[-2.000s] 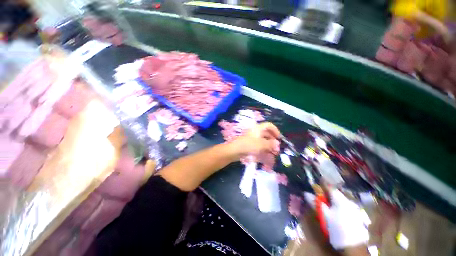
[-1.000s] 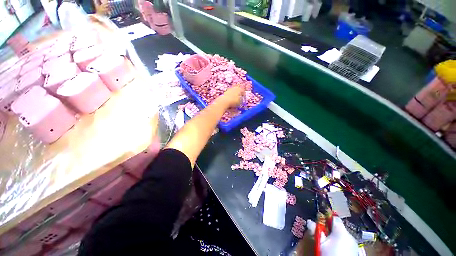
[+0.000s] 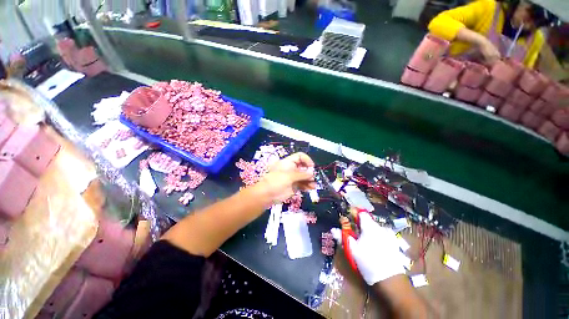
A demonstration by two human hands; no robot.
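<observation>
My left hand (image 3: 290, 176) is bare, with fingertips pinched on what looks like a small pink moulded piece, above the dark bench. My right hand (image 3: 375, 250) wears a white glove and is closed around the red-orange handles of the side cutters (image 3: 349, 243). Their dark jaws point up-left towards my left fingertips; whether they touch the piece cannot be told. A blue tray (image 3: 215, 163) at upper left is heaped with small pink pieces (image 3: 203, 115), and a pink housing (image 3: 147, 107) lies tilted in it. Loose pink pieces (image 3: 178, 178) lie beside the tray.
Red and black wires (image 3: 380, 187) with silver-white pouch parts (image 3: 358, 199) tangle beyond my right hand. A brown cardboard mat (image 3: 480, 261) lies at right. White strips (image 3: 297, 235) lie near the bench edge. Stacked housings (image 3: 28, 149) stand left. A person in yellow (image 3: 458, 28) works across the green belt (image 3: 349, 109).
My left hand has moved from the blue tray to the bench near the cutters. More of my right hand and the cutters now shows. The view has turned to the right.
</observation>
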